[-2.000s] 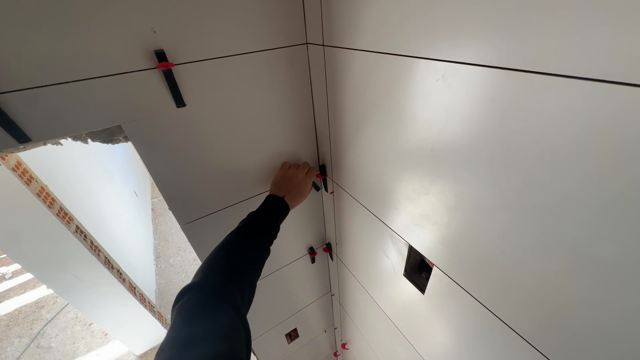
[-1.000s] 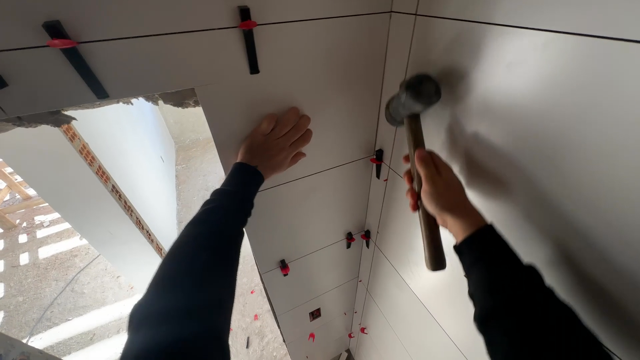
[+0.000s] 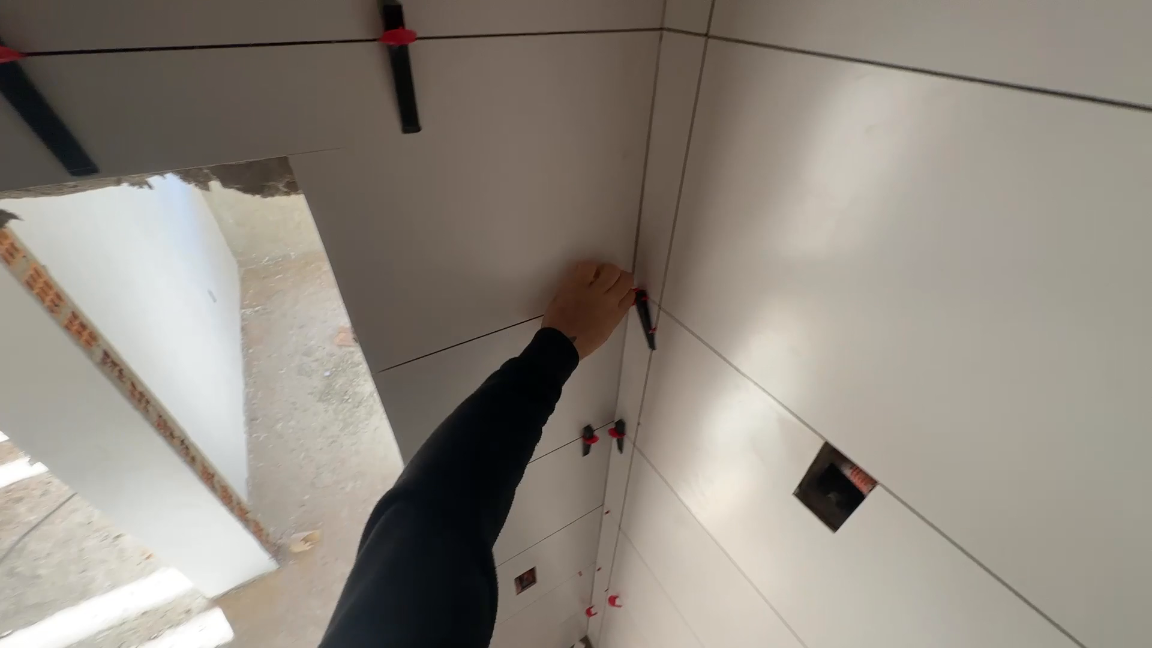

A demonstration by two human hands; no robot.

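My left hand (image 3: pixel 589 306) reaches up to the large light wall tiles (image 3: pixel 486 216), its fingertips at the tile joint near the corner. Whether it holds anything there is hidden by the fingers. Right beside the fingertips, a black levelling wedge in a red clip (image 3: pixel 645 319) sits on the narrow corner strip. Farther down the corner are two more wedges with red clips, one on the left wall (image 3: pixel 589 440) and one on the strip (image 3: pixel 617 436). Higher up, a long black wedge (image 3: pixel 403 81) passes through a red clip on the upper joint. My right hand is out of view.
A doorway with a rough, broken top edge (image 3: pixel 256 177) opens at the left, showing a wall end with exposed brick (image 3: pixel 117 373) and a dusty concrete floor (image 3: pixel 306 414). A square cutout (image 3: pixel 835 487) pierces the right wall's tiles, and a smaller cutout (image 3: pixel 526 580) lies low on the left wall.
My right hand and the mallet it held one second ago have left the view. My left hand has moved from the flat of the tile to the joint by the corner.
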